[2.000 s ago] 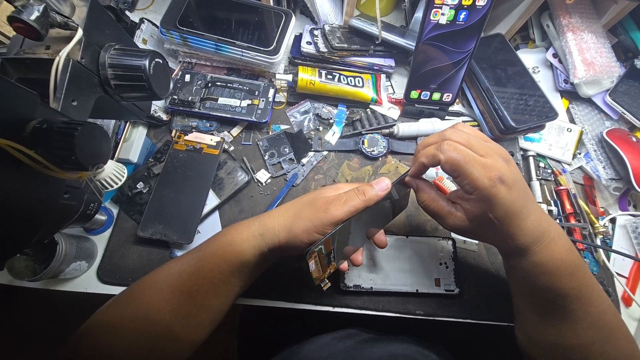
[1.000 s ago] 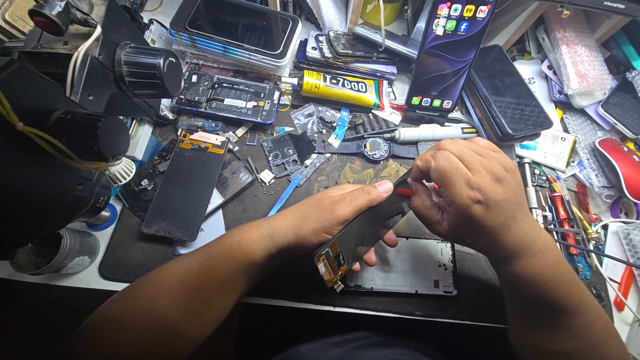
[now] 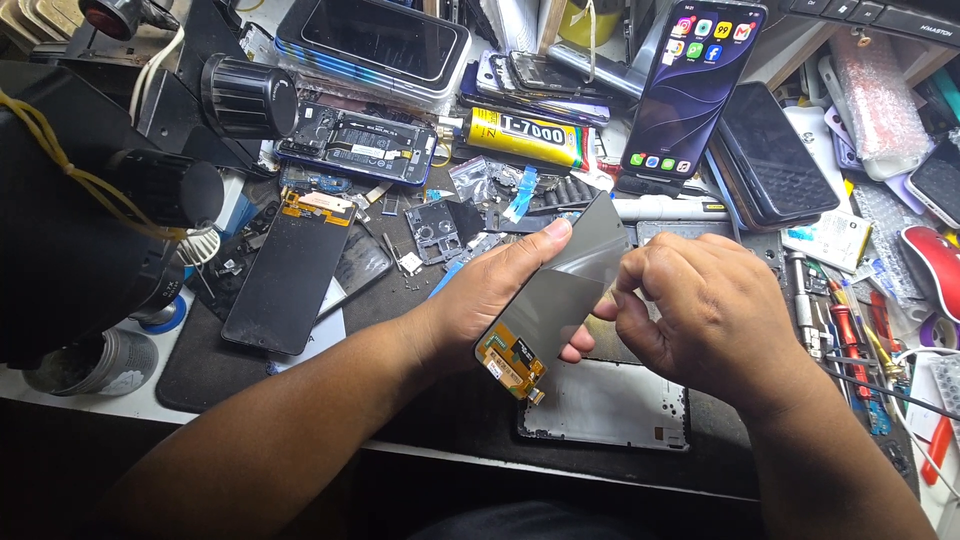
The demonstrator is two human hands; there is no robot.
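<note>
My left hand holds a phone display panel tilted, thumb on one long edge and fingers around the other. An orange flex circuit lies along its lower end. My right hand pinches a clear protective film between thumb and forefinger; the film is lifted off the panel's upper part and folded back. Below both hands a grey phone mid-frame lies flat on the dark mat, partly hidden by the panel and fingers. A second display panel lies on the left.
Loose phone parts, a glue tube and an opened phone lie behind my hands. A lit phone stands upright at the back. Microscope knobs jut in at left. Screwdrivers and a red mouse are at right.
The clear film has come away from the panel's upper end and folded back, with my right hand pinching it. The panel's back face is turned more toward the view.
</note>
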